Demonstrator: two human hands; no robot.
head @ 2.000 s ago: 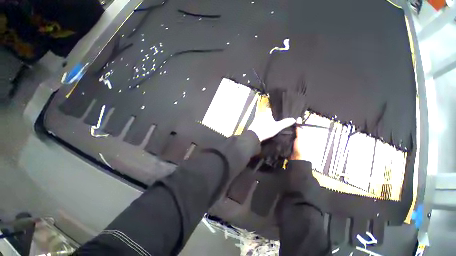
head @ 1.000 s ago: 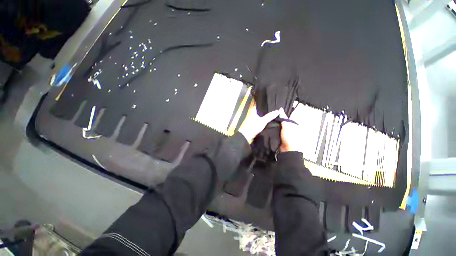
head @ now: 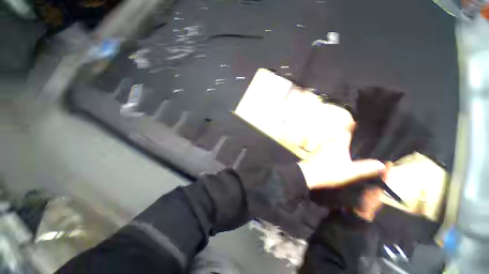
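The frame is blurred. My left hand (head: 335, 168), bare below a dark sleeve, is closed on a black fabric bundle (head: 380, 120). My right hand (head: 369, 204) is close below it, also on the bundle, its fingers partly hidden. The bundle's wide end fans out above my hands and its lower end shows below my left hand. A thin black strip (head: 393, 191) sticks out to the right from between my hands. Whitish, glaring underlay paper (head: 264, 100) lies exposed left of the bundle and also to its right.
The black lay (head: 257, 53) covers the table, with white scraps (head: 332, 38) and specks on it. Slots run along its front. White scraps (head: 279, 243) are heaped at the front edge. Blue tape (head: 107, 49) marks the left corner, and more is at the right.
My hands and the bundle have moved right across the exposed paper, and the bundle now covers part of its right section. The view has shifted and blurred.
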